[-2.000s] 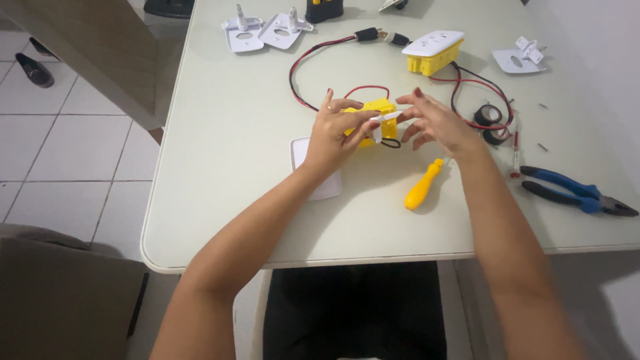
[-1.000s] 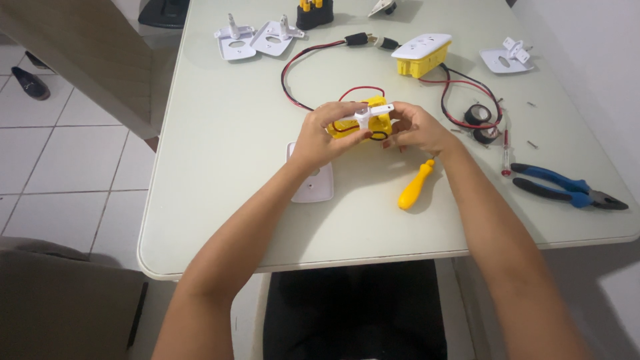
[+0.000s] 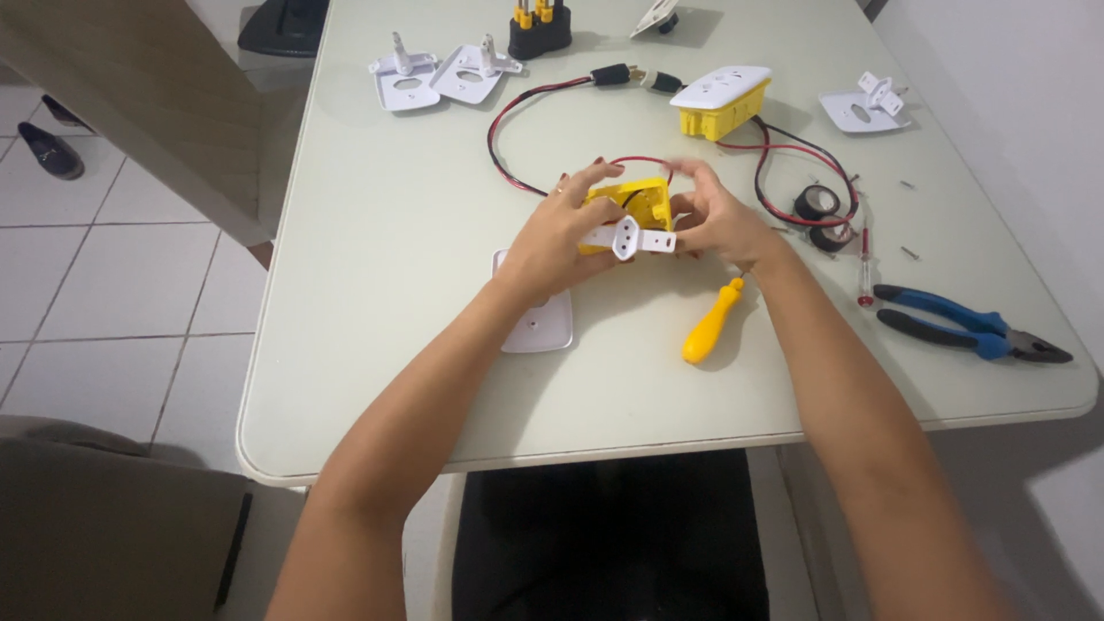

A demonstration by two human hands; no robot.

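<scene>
My left hand [image 3: 565, 228] grips a yellow plastic electrical box [image 3: 653, 200] and a white socket module on its mounting strap [image 3: 628, 238], which lies across the near side of the box. The fingers of my right hand [image 3: 716, 216] are at the box's right side, by the strap's end; whether they grip it is unclear. A red wire [image 3: 638, 159] loops behind the box, and a black wire shows inside it. Partly under my left wrist lies a white cover plate [image 3: 542, 328]. A screwdriver with a yellow handle [image 3: 713, 321] lies below my right hand.
An assembled yellow box with white outlet cover [image 3: 723, 102] stands behind, its cable joined by connectors [image 3: 636, 76]. At right lie tape rolls [image 3: 816, 203], a tester screwdriver [image 3: 866, 272], screws and blue pliers [image 3: 975, 323]. Further white plates [image 3: 405, 86] and a black holder [image 3: 540, 33] are at the back.
The socket module now sits lower, in front of the yellow box, and the box's open inside faces me more. My right fingers have spread away from the module.
</scene>
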